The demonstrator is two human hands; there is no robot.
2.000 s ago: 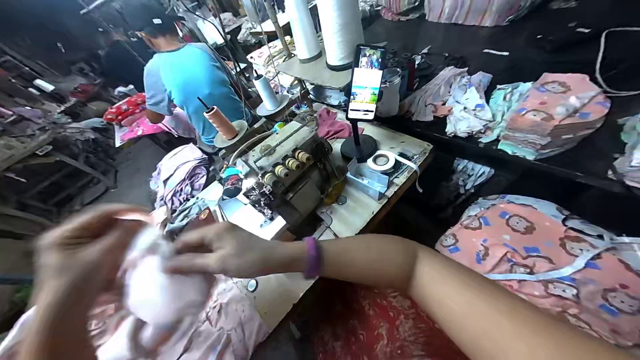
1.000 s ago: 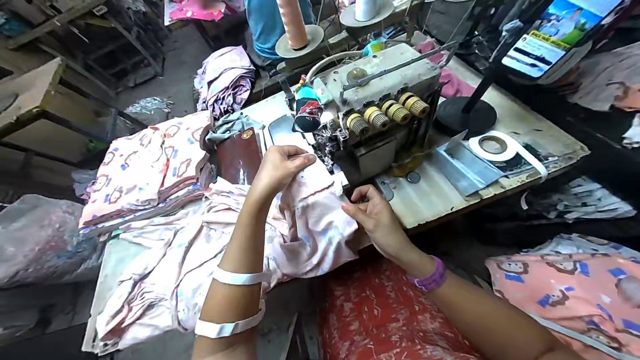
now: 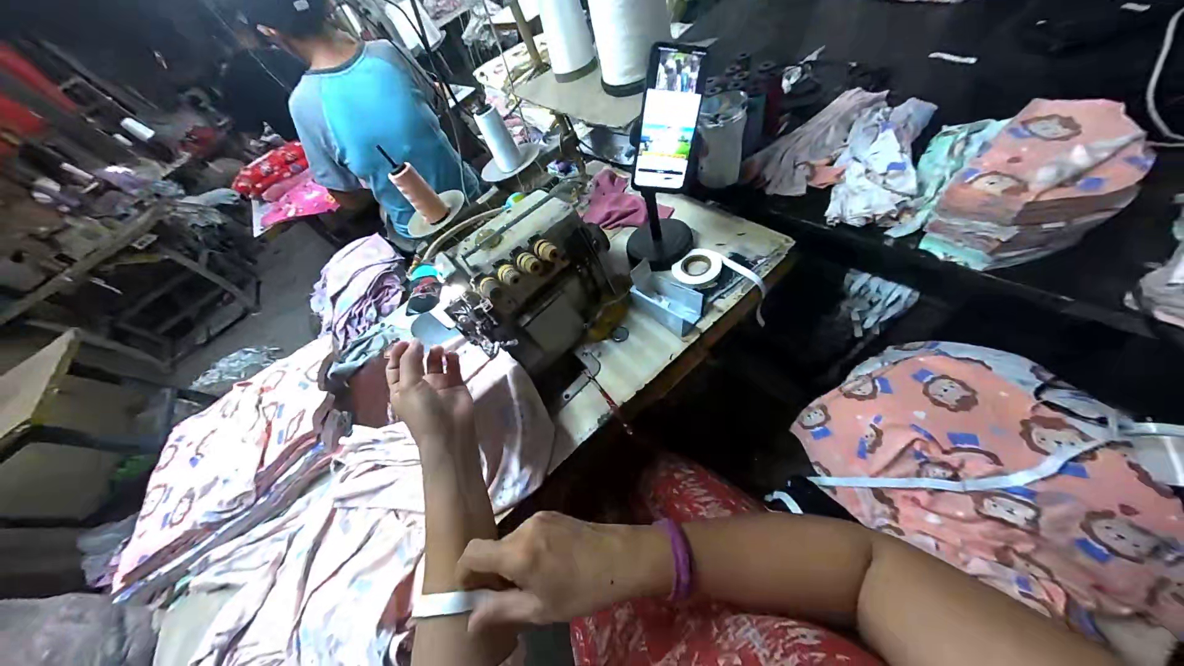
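Note:
My left hand (image 3: 430,384) is turned up with its fingers loosely bent, holding nothing, beside the needle area of an overlock sewing machine (image 3: 536,287). Across my left forearm, my right hand (image 3: 555,564) pinches a white band (image 3: 444,604) that goes around that forearm. A purple band circles my right wrist. Pale pink printed fabric (image 3: 509,416) lies by the machine and under my left arm, with more of it heaped (image 3: 351,546) at the lower left. The machine's needle and presser foot are too small to make out.
A phone on a stand (image 3: 668,120) and a tape roll (image 3: 696,266) are on the table's right side. Printed pieces are stacked at left (image 3: 231,444); pink printed fabric (image 3: 962,462) lies at right. Thread cones (image 3: 416,192) stand behind the machine. Another person (image 3: 379,120) sits beyond.
A second ago both hands were on the fabric at the machine; now my right hand is at my left forearm. Two white bands showed there then, one now. The view has shifted.

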